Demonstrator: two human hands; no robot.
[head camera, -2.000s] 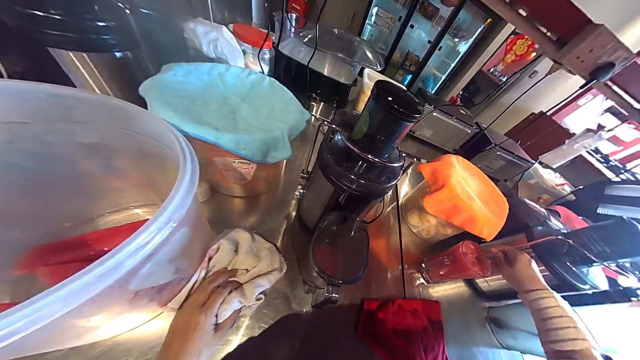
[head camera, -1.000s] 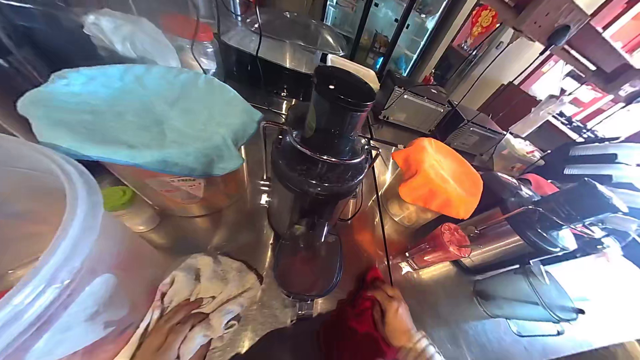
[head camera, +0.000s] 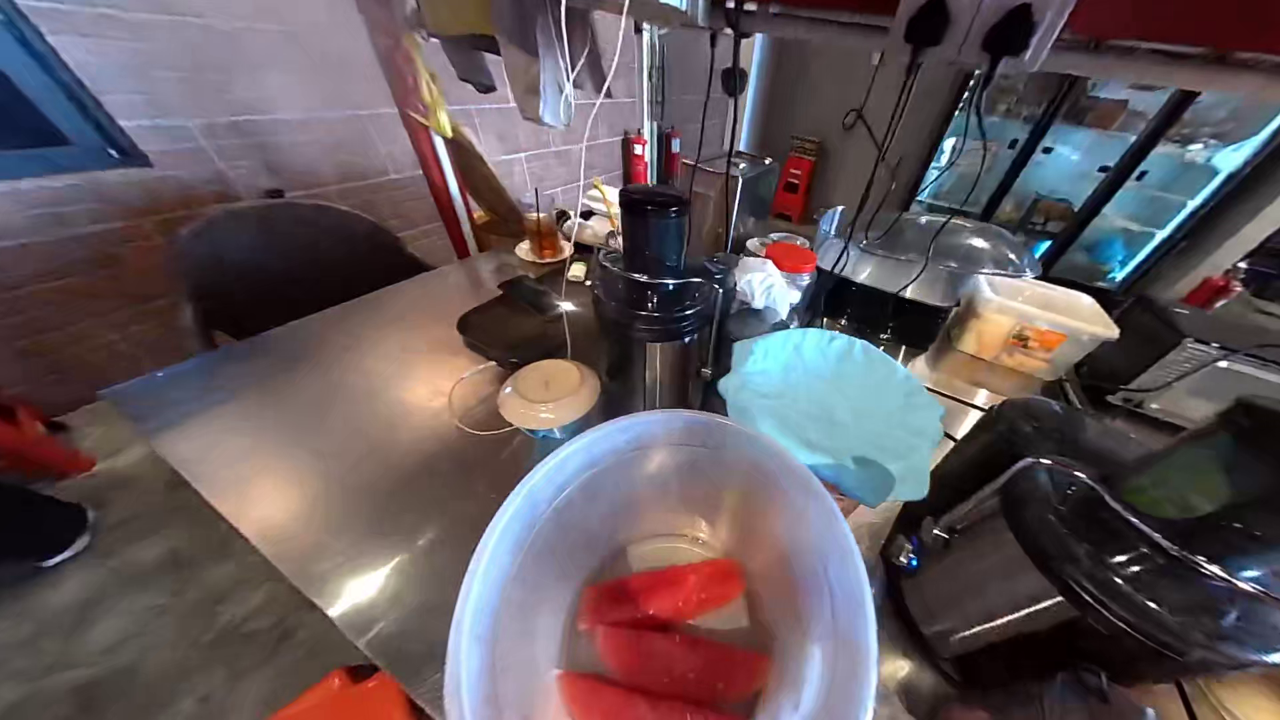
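Neither my left hand nor my right hand can be made out; a dim shape at the bottom edge, below the near juicer, is too dark to tell. A large translucent plastic tub stands at bottom centre, with several red fruit pieces, like watermelon, lying in it. At the right is a black and steel juicer. Behind the tub stands another black juicer. A light blue cloth covers a container right of the tub's back rim.
The steel counter runs to the left, its edge above a grey floor. On it are a small upturned bowl, a black tray and a cup of brown drink. A white plastic box stands at right; cables hang above.
The view has swung strongly left. Both hands, one on a pale cloth and the other on a red cloth one second ago, no longer show clearly.
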